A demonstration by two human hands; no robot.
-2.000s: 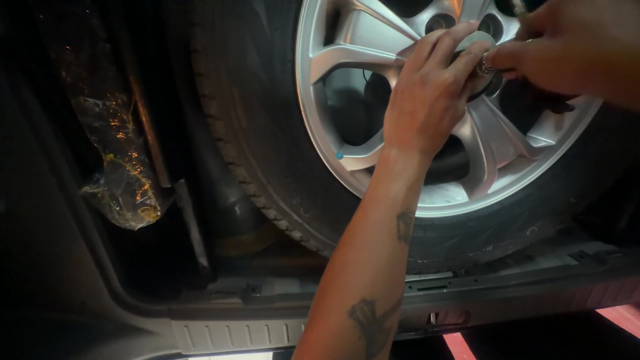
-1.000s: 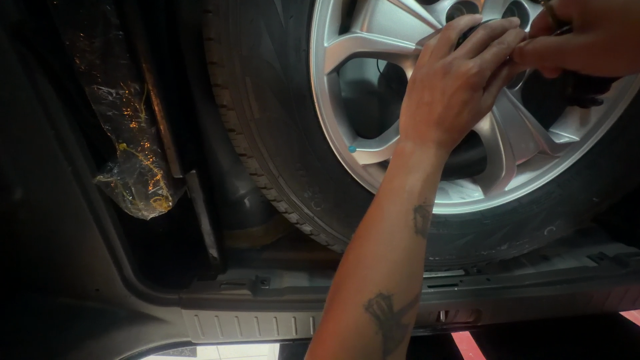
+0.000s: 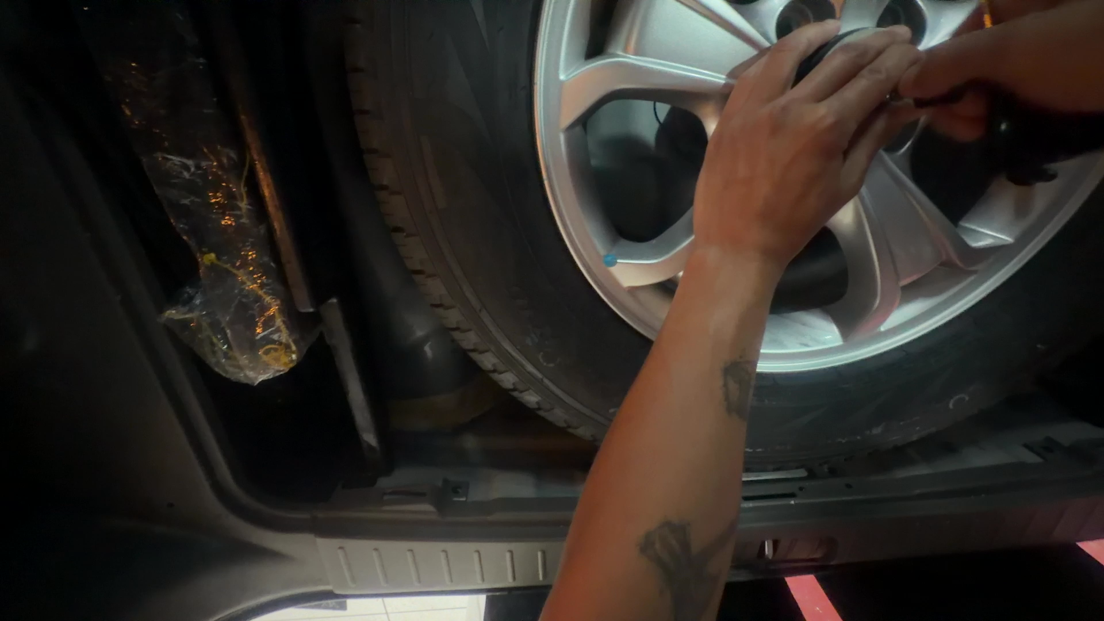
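A silver alloy wheel [image 3: 628, 259] with a black tyre [image 3: 517, 259] lies in a vehicle's rear compartment. My left hand [image 3: 780, 155] rests over the wheel's hub, its fingers curved around the edge of a dark round part [image 3: 815, 62] at the centre. To its right, my right hand [image 3: 983, 78] is close against the left fingertips, with its fingers bent around something dark that I cannot make out. A dark object [image 3: 1022, 142] shows just below the right hand. The left palm hides much of the hub.
Left of the tyre, a clear plastic bag [image 3: 246, 328] with yellowish contents lies beside a long metal bar [image 3: 276, 207]. A ribbed sill trim [image 3: 440, 565] and a latch [image 3: 768, 548] run along the compartment's near edge. A small blue mark sits on the rim.
The left hand stays over the hub and the right hand stays beside it. The round part, pale and more exposed two seconds ago, is now more covered by the left fingers.
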